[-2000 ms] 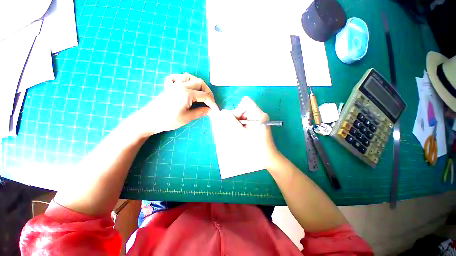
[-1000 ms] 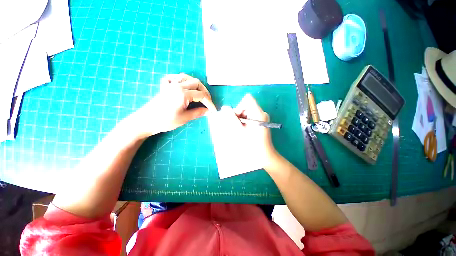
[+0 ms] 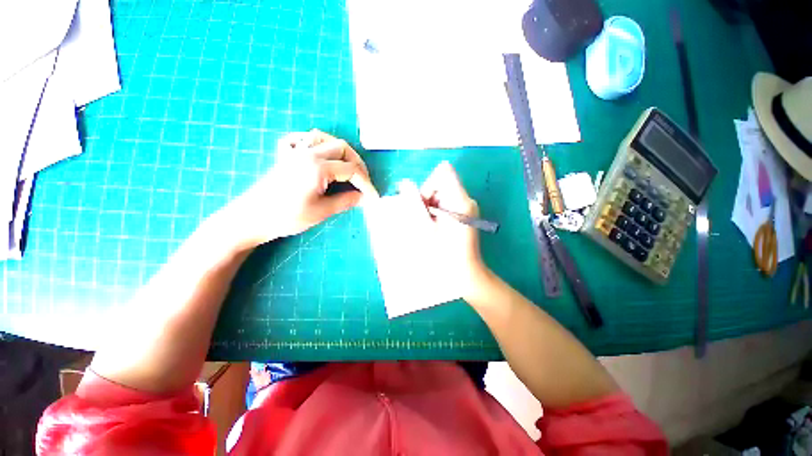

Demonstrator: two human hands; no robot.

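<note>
A plain white card [image 3: 414,258] lies on the green gridded cutting mat [image 3: 294,303] near its front edge. My left hand [image 3: 312,189] is at the card's top left corner, with thumb and fingertips closed on that corner. My right hand [image 3: 452,214] rests on the card's upper right part and holds a thin dark pencil or pen [image 3: 472,221], its back end pointing right. The tip is hidden by the fingers and glare.
A large white sheet [image 3: 445,98] lies beyond the hands. Steel rulers [image 3: 523,116], a wooden-handled awl [image 3: 552,185], a calculator [image 3: 652,196], a light blue case [image 3: 615,57], a dark round object [image 3: 561,27] and orange-handled scissors [image 3: 766,248] are right; white pattern sheets [image 3: 62,107] are left.
The whole view has shifted slightly, so the objects on the mat sit a little further left and up. The pencil is tilted slightly more. Both hands keep nearly the same place at the card.
</note>
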